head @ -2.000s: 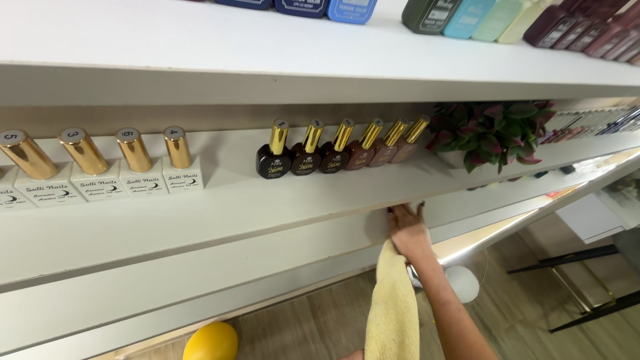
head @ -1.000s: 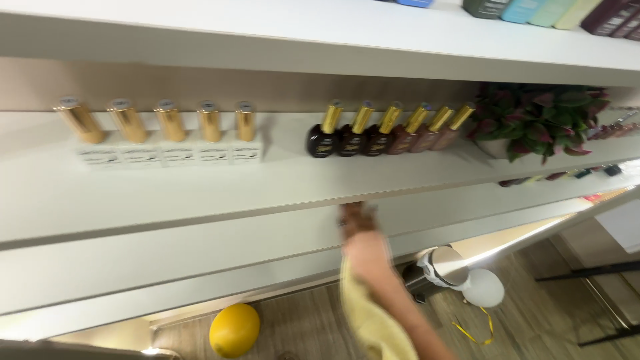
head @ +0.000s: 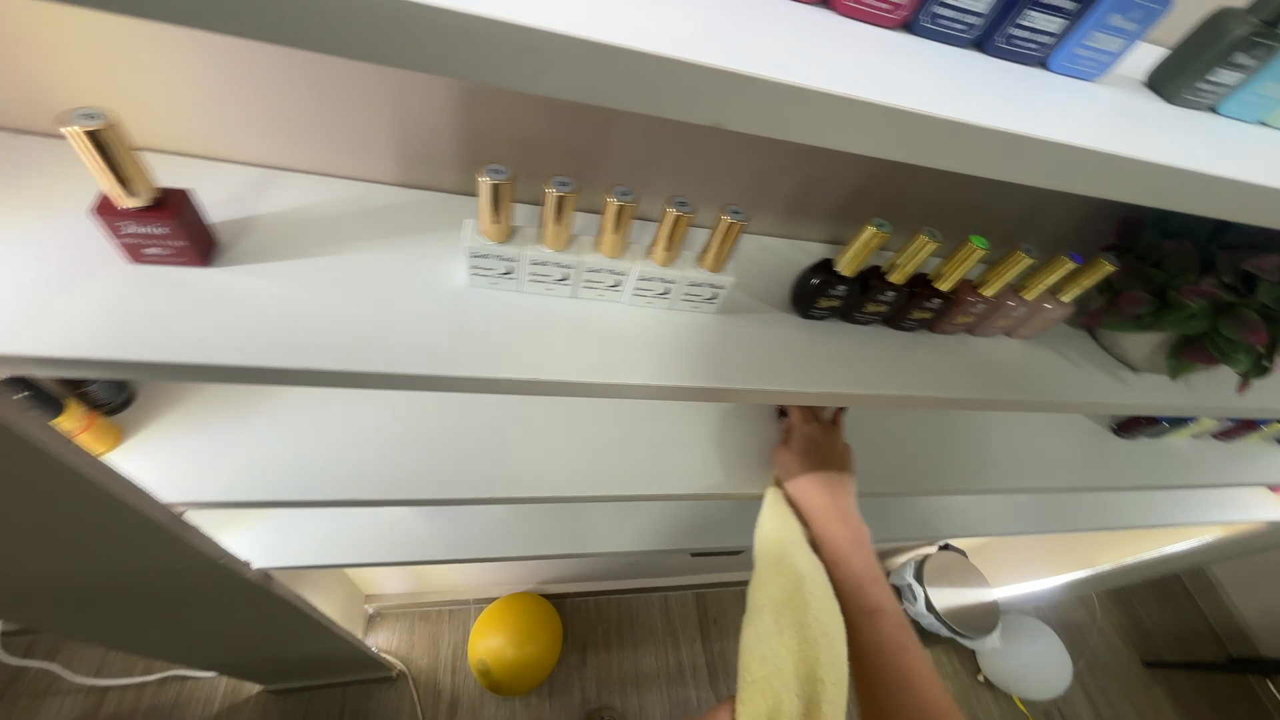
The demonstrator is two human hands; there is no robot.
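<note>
My right hand (head: 815, 445) reaches over the lower white shelf (head: 450, 450), its fingertips partly hidden by the edge of the shelf above. A pale yellow cloth (head: 795, 620) tapers up to the heel of this hand and hangs down beside the forearm; the grip itself is hidden. Only a sliver of my left hand (head: 718, 711) shows at the bottom edge, against the cloth. On the shelf above stand white nail polish bottles (head: 603, 270) with gold caps, a row of dark and mauve bottles (head: 920, 300), and a single dark red bottle (head: 165, 230) at the left.
A potted plant (head: 1200, 310) stands at the right. Blue bottles (head: 1040, 30) line the top shelf. Yellow and dark bottles (head: 88, 425) lie or stand at the lower left. Below are a yellow balloon-like ball (head: 515, 643), a bin (head: 955, 595) and a white ball-like object (head: 1025, 655).
My right hand has stayed at the lower shelves, moving along them with the yellow cloth. The view has shifted left, bringing in the dark red bottle.
</note>
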